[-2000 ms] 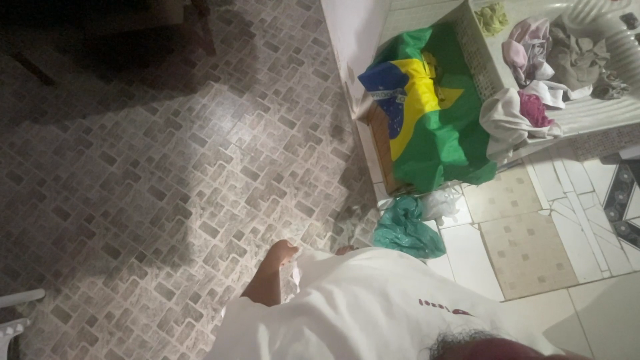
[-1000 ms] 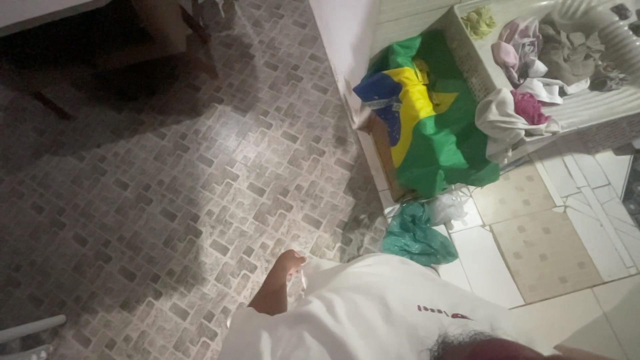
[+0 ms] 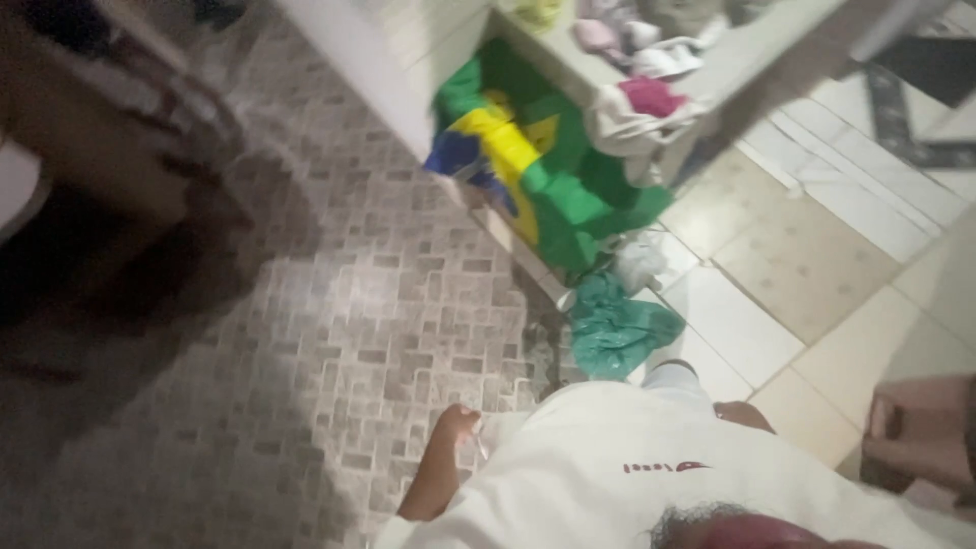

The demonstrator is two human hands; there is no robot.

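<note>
My left hand (image 3: pixel 460 423) hangs beside the white shirt (image 3: pixel 610 450), low in the view; a thin pale thing shows by its fingers, too blurred to name or to tell if it is held. Part of my right hand (image 3: pixel 743 416) shows at the other side of the shirt, its fingers mostly hidden. Nearest in front of the body lies a crumpled green plastic bag (image 3: pixel 621 328), touching a whitish plastic bag (image 3: pixel 640 263). Beyond them a green, yellow and blue flag cloth (image 3: pixel 568 191) is draped in a box-like space beside the washing sink.
Cloths, one of them magenta (image 3: pixel 652 97), lie on the pale ribbed sink (image 3: pixel 751 69). A low white-edged wall (image 3: pixel 366 76) borders the patterned floor (image 3: pixel 412 305). Dark furniture (image 3: pixel 99 152) stands at the left. A brownish object (image 3: pixel 919 427) is at the right edge.
The view has shifted, bringing the dark furniture at the left and the brownish object at the right into sight. Part of my right hand now shows beside the shirt.
</note>
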